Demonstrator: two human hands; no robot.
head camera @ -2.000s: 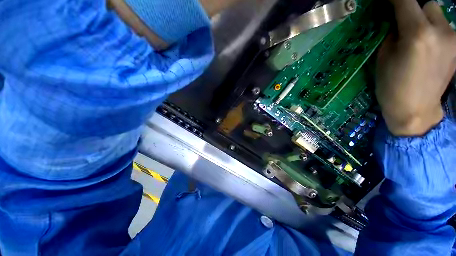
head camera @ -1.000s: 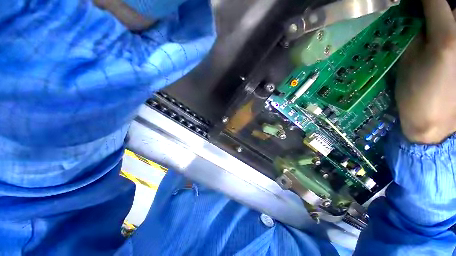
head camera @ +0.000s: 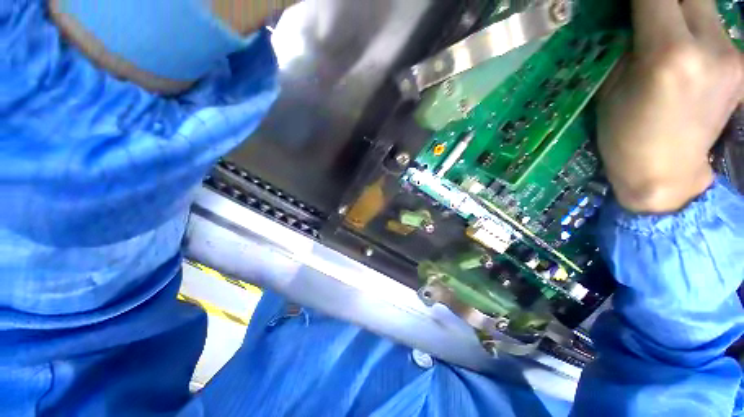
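The green circuit board point(head camera: 522, 122) lies in its black carrier point(head camera: 371, 183) at the upper right. Blue-and-white capacitors point(head camera: 573, 218) and a cream connector point(head camera: 489, 233) show near its lower edge. My right hand point(head camera: 657, 114) is over the board's right part, back of the hand up; its fingers run out at the top edge, so its hold is hidden. My left hand is out at the top; only my wrist with a light blue band point(head camera: 175, 37) shows at the upper left.
A silver clamp bar point(head camera: 489, 45) crosses the carrier's upper side, and another clamp point(head camera: 469, 313) sits at its lower edge. The dark chain point(head camera: 269, 199) and silver rail point(head camera: 285, 256) run diagonally before my body. Yellow-black floor tape point(head camera: 220, 293) shows at the lower left.
Compared with one second ago, the board, carrier and my right hand appear further left in view. My left wrist and its blue band show more. The board still lies in the carrier.
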